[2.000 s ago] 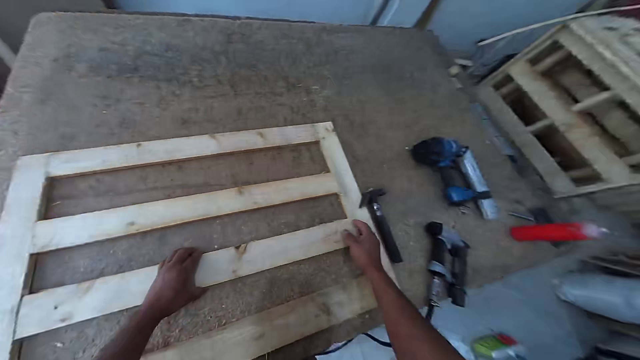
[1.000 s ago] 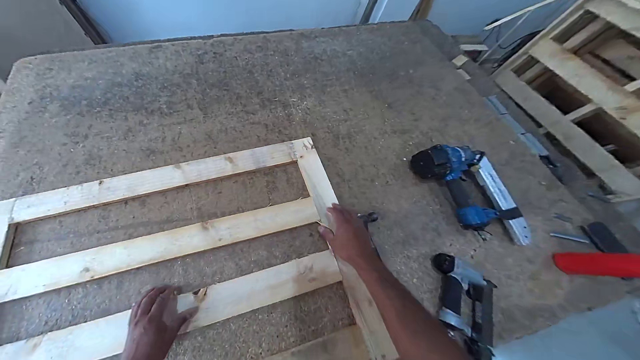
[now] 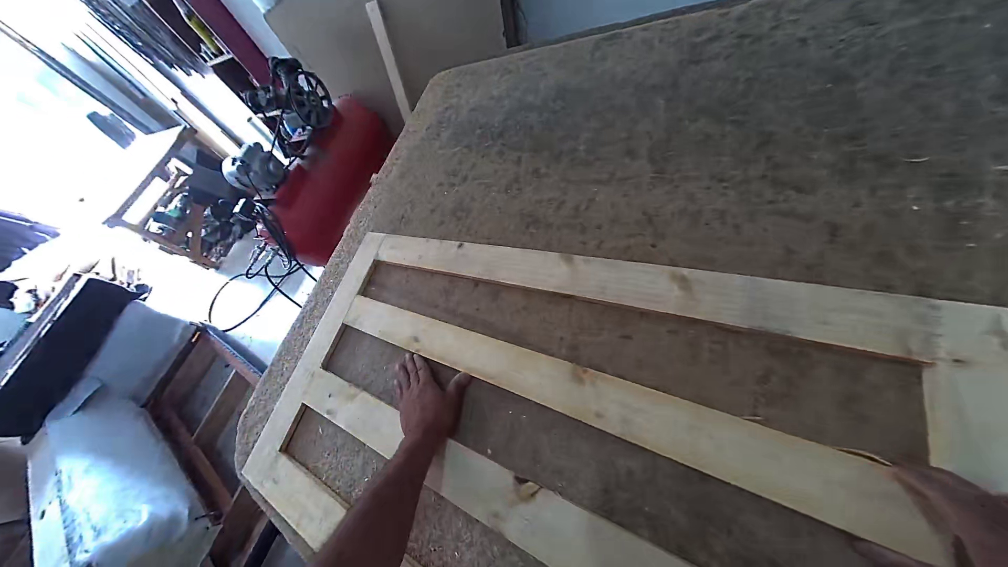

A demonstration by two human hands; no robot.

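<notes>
A slatted frame of pale wood point(image 3: 614, 382) lies flat on the worn workbench top point(image 3: 661, 173). Near the frame's left end, my left hand point(image 3: 428, 400) rests with fingers spread at the second slat from the far side, its wrist over the slat below. At the lower right edge of the view, my right hand point(image 3: 949, 504) is on the right part of that same second slat; it is blurred and partly cut off, so its fingers are hard to make out.
Beyond the bench's left edge stands a red air compressor point(image 3: 327, 185) with black hoses on the floor. A wooden table point(image 3: 150, 169) is farther back. At lower left are a plastic-wrapped bundle point(image 3: 118, 480) and a wooden structure point(image 3: 209, 402). A board point(image 3: 465, 47) leans behind the bench.
The view has swung far left, bringing in the frame's left end and the compressor; the nail guns are out of view. My left hand has moved onto the frame's left part.
</notes>
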